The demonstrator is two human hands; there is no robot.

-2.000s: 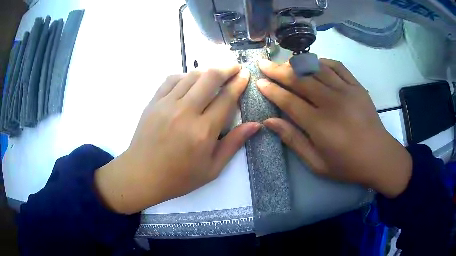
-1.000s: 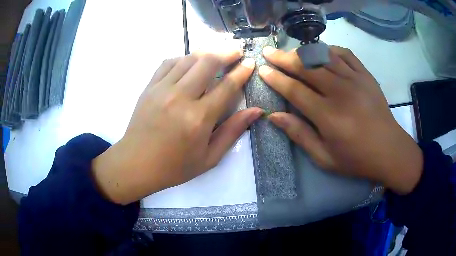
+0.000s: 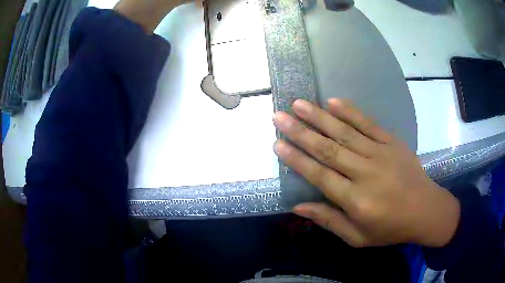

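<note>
A speckled dark-grey folded strip [image 3: 292,69] runs from the top edge down along the straight left edge of a smooth grey curved panel [image 3: 365,72]. My right hand [image 3: 354,171] lies flat, palm down, over the strip's lower part and the panel, fingers slightly spread and thumb near the panel's bottom edge. It hides the strip's lower end. Of my left hand [image 3: 158,6] only the wrist and a blurred part show at the top edge; its fingers are out of the picture. Small metal parts of the presser foot [image 3: 269,6] show at the strip's top.
Narrow grey folded strips [image 3: 41,55] lie at the far left. A slide plate with a grey corner piece [image 3: 221,94] is left of the strip. A black phone [image 3: 480,88] lies at right. A measuring tape edge [image 3: 205,204] runs along the table's front.
My left hand has left the strip and moved up to the top edge. My right hand has slid down the strip towards me. The view has shifted, with the machine head now mostly out of the picture.
</note>
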